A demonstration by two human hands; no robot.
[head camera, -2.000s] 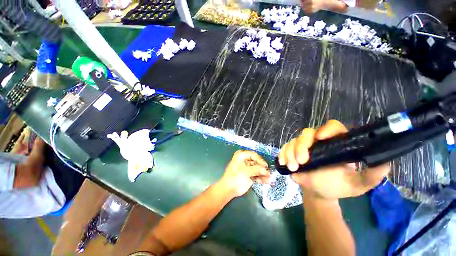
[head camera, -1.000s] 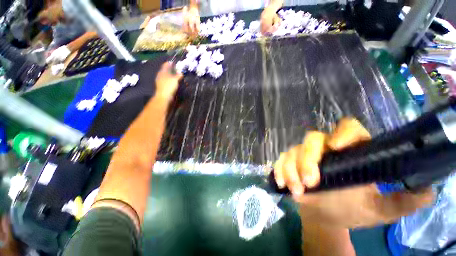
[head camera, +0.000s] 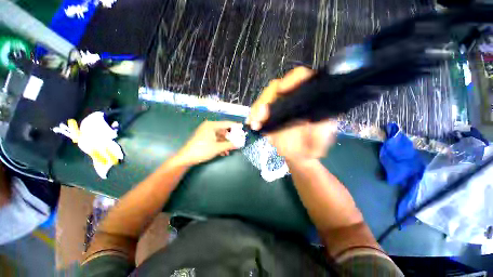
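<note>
My left hand holds a small white moulded part between its fingertips above the green bench. My right hand grips the thick black electric screwdriver, which is blurred. The tool's nose end is close to the white part; whether they touch cannot be told. A small clear plastic bag with silver-grey specks lies on the bench just below the hands, partly hidden by my right hand.
A scratched black surface lies beyond the speckled strip. A black box with a white label and a white-and-yellow cloth are on the left. A blue cloth and a large clear plastic bag are on the right. A person's sleeve shows lower left.
My left hand has come back from the far white cluster and now holds a white part beside the screwdriver nose. The view has tilted down, and the far workers' hands are out of it.
</note>
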